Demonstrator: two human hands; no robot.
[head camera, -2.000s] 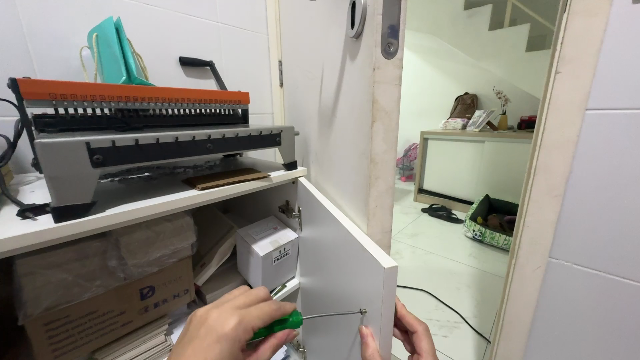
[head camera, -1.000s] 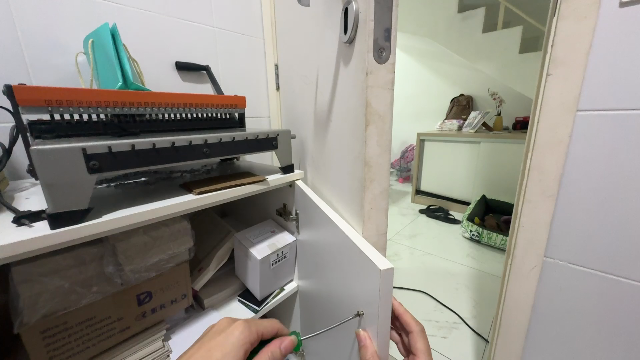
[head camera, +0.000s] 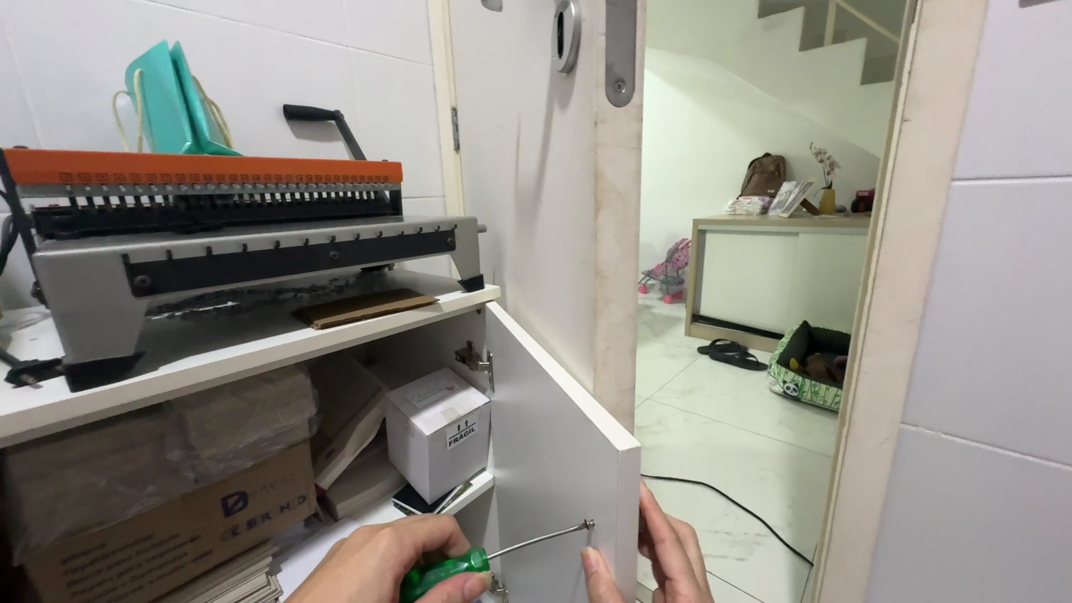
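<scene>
My left hand (head camera: 377, 561) is closed around the green handle of a screwdriver (head camera: 444, 574). The metal shaft slants up to the right, and its tip meets a small screw or metal fitting (head camera: 590, 525) on the inner face of an open white cabinet door (head camera: 553, 419). My right hand (head camera: 674, 548) grips that door's free edge, with the thumb on the inner face just below the fitting and the fingers on the outer side. An upper hinge (head camera: 475, 358) joins the door to the cabinet; part of a lower one shows beside my left hand.
A binding machine (head camera: 276, 251) and a cardboard piece (head camera: 364, 308) rest on the cabinet top (head camera: 435, 313). Inside are a white box (head camera: 437, 440), a cardboard carton (head camera: 167, 528) and stacked papers. Behind stands a larger door (head camera: 536, 209); a black cable (head camera: 729, 498) crosses the floor.
My left hand's hold and the slant of the screwdriver have shifted slightly, while its tip stays at the fitting. My right hand remains on the door's edge.
</scene>
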